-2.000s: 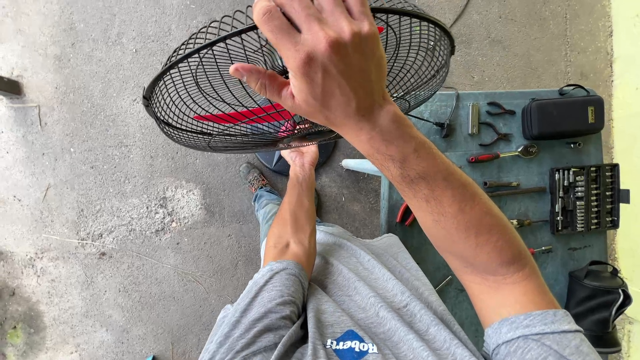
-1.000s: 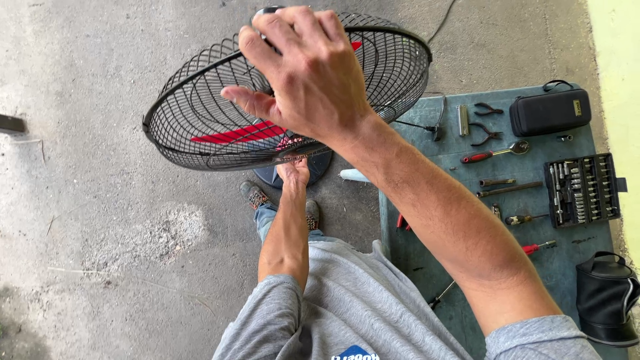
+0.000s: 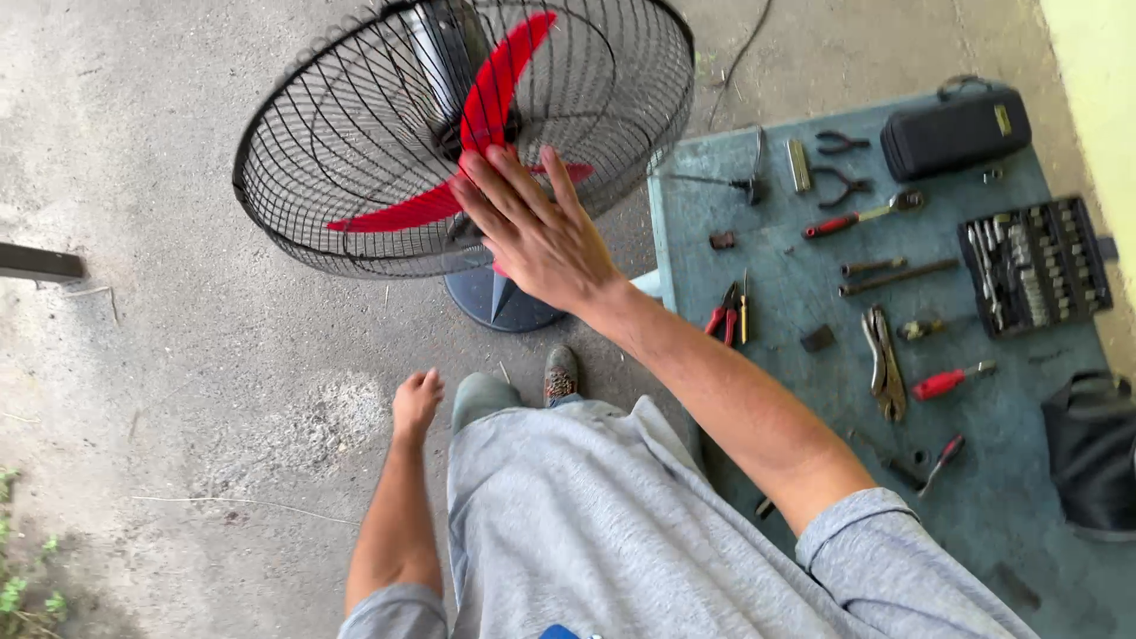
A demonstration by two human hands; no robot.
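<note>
A pedestal fan with a black wire guard (image 3: 293,177), red blades (image 3: 501,80) and a round dark base (image 3: 506,302) stands at the upper middle. Over the guard near the hub lies my right hand (image 3: 541,235), its fingers straight and slightly apart, holding nothing; whether it presses on the wires cannot be told. My left hand (image 3: 417,404) hangs below and left of the fan, away from it, loosely curled with nothing visible in it. Behind the guard a shiny housing (image 3: 439,53) shows, partly hidden by wires.
On the right, a blue-green table (image 3: 799,479) holds a socket set (image 3: 1034,266), a ratchet (image 3: 865,213), locking pliers (image 3: 883,364), red-handled pliers (image 3: 726,315), a black case (image 3: 958,133) and a black bag (image 3: 1092,453). A dark metal bar (image 3: 40,263) juts in at left.
My left hand has come away from the underside of the fan and moved down. My right hand has gone from the guard's upper edge to near the hub. More of the red blades shows.
</note>
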